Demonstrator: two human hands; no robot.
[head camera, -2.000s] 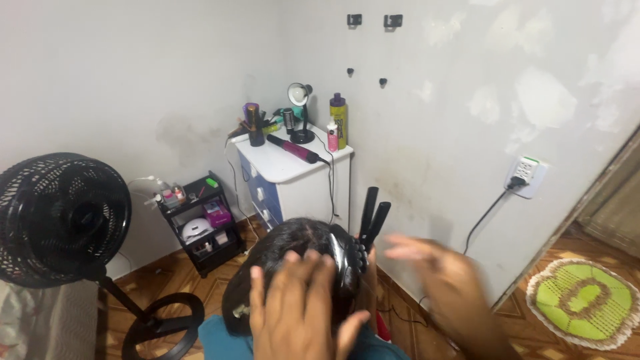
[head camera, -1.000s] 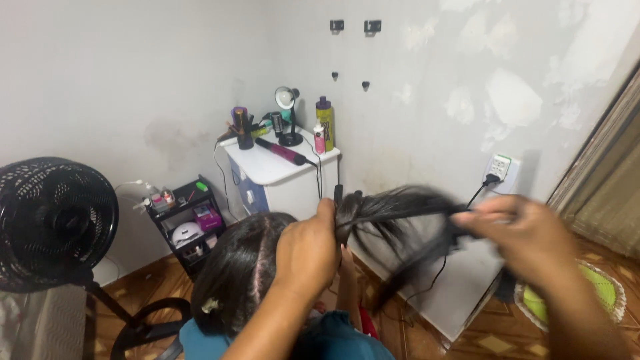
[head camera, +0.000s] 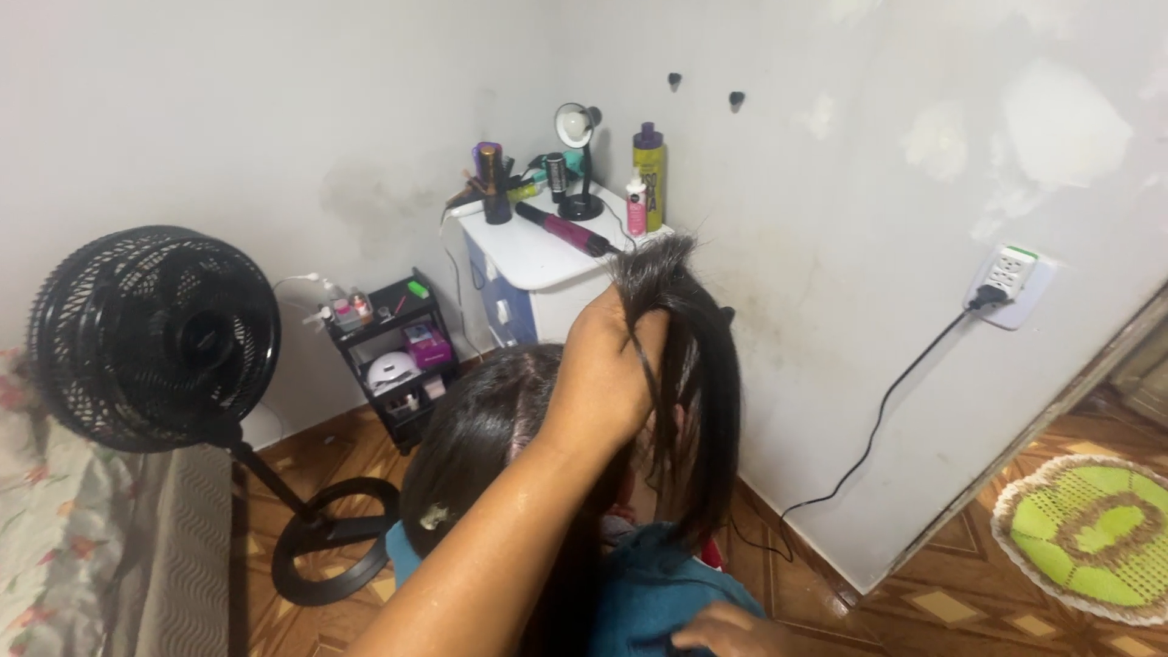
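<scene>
A person with dark, parted hair (head camera: 474, 420) and a teal top (head camera: 657, 593) is in front of me, seen from behind and above. My left hand (head camera: 611, 365) is closed around a raised lock of hair (head camera: 716, 383) on the right side of the head. Short ends stick up above the fist, and the rest loops over and hangs to the right. Low in the view, my right hand (head camera: 730, 631) is beside the teal top, partly cut off by the frame edge; a small dark thing shows at its fingers, too little to identify. A light hair clip (head camera: 435, 517) sits on the left side of the hair.
A black fan (head camera: 160, 338) stands left, beside a bed (head camera: 73, 547). Behind are a black shelf cart (head camera: 388, 365) and a white-topped cabinet (head camera: 538, 260) with a hot-air brush (head camera: 561, 228), lamp (head camera: 577, 128) and bottles. A cord (head camera: 876, 429) hangs from the wall outlet (head camera: 1011, 274).
My right hand held the hair stretched out to the right one second ago; it has let go there and moved down. My left hand now holds the lock raised, with the hair drooping over.
</scene>
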